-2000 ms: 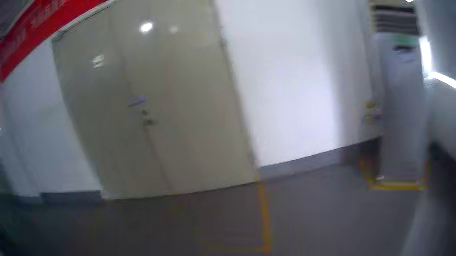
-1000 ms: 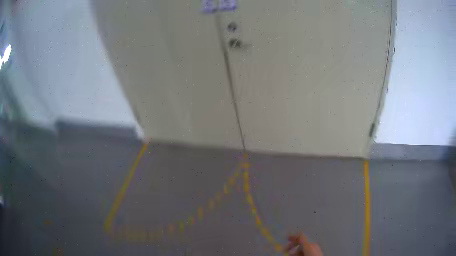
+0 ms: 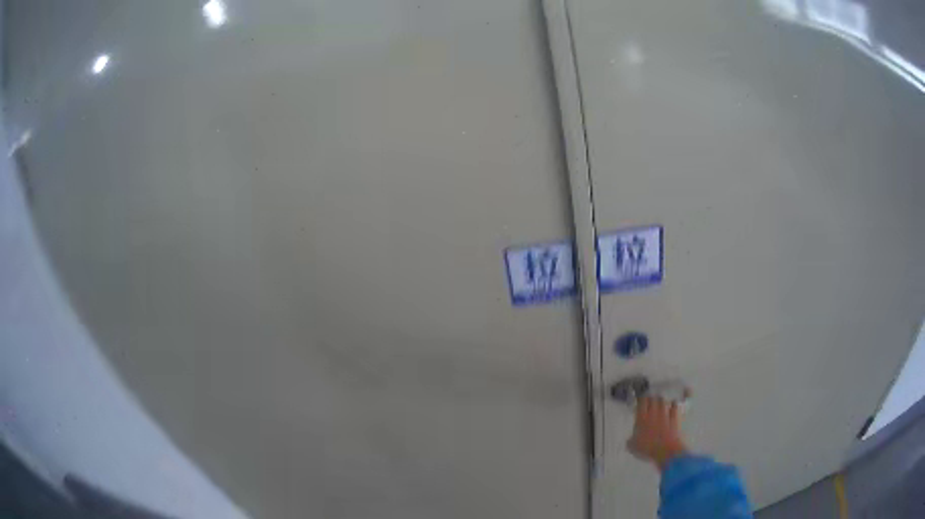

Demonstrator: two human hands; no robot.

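Note:
A beige double door fills most of the view. The right leaf has a round lock and, below it, a metal lever handle. My right hand, bare with a bright blue sleeve, comes up from the lower right. Its fingers are on the handle, just right of the round base; blur hides the exact grip. My left hand is not in view.
Two white labels with blue borders and a character, a left one and a right one, flank the door seam. White wall shows at far left. Grey floor with a yellow line lies at lower right.
The view has moved from the wall and floor to close in front of the door. My right hand has risen from the bottom edge to the handle.

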